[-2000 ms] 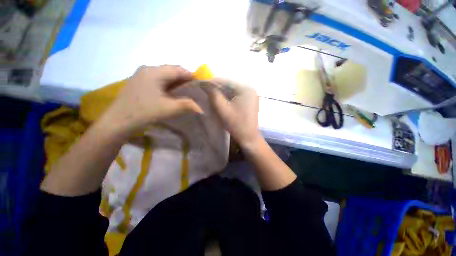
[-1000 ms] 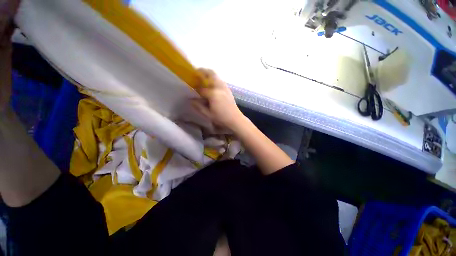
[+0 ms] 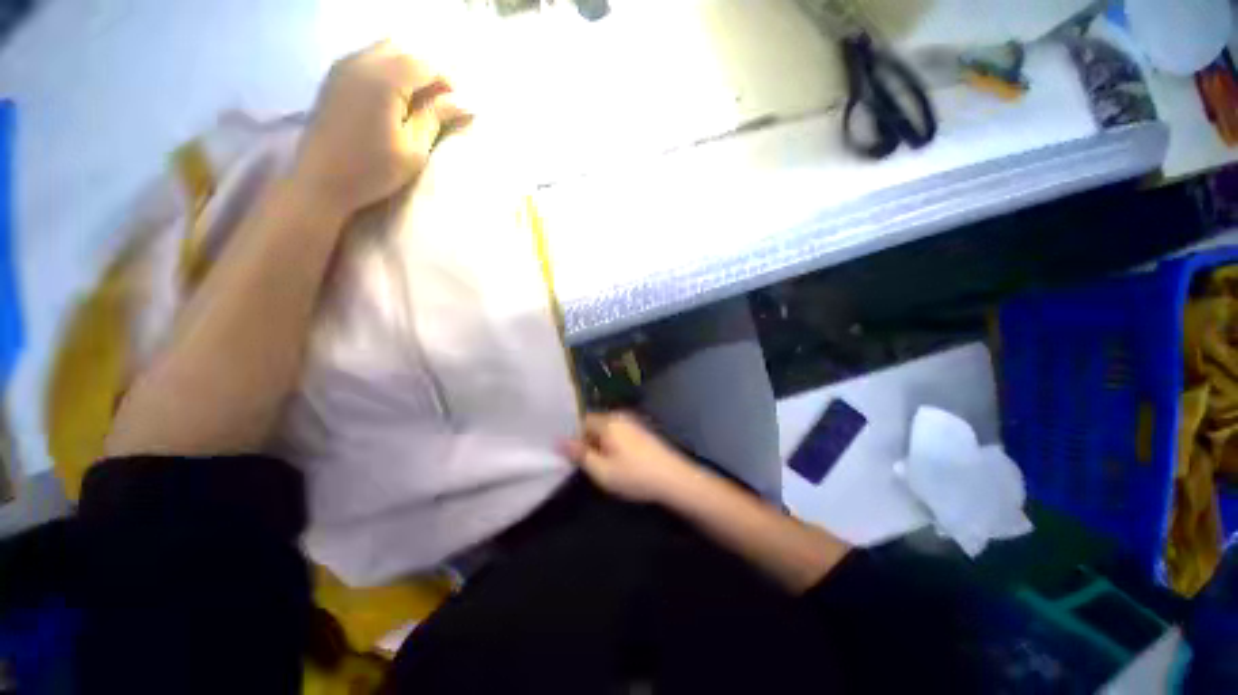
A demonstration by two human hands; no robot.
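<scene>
The garment (image 3: pixel 448 340) lies with its pale inner side up, partly on the table and partly over my lap. A narrow yellow edge runs down its right side, and more yellow fabric shows at the left. My left hand (image 3: pixel 380 129) holds the garment's upper part on the table, fingers curled, near the glare. My right hand (image 3: pixel 627 458) pinches the yellow edge low down, below the table's front edge. Small dark parts of the machine (image 3: pixel 591 7) are cut off at the top of the view.
Black-handled shears (image 3: pixel 885 102) and small snips (image 3: pixel 998 71) lie on the table at the right. Below are a smartphone (image 3: pixel 827 441) and white pieces (image 3: pixel 964 475) on a shelf, and a blue basket (image 3: pixel 1086 407) of yellow fabric.
The garment has moved from the upper left onto the table and lap, pale side up. My left hand has moved in over the table; my right hand has moved down along the edge.
</scene>
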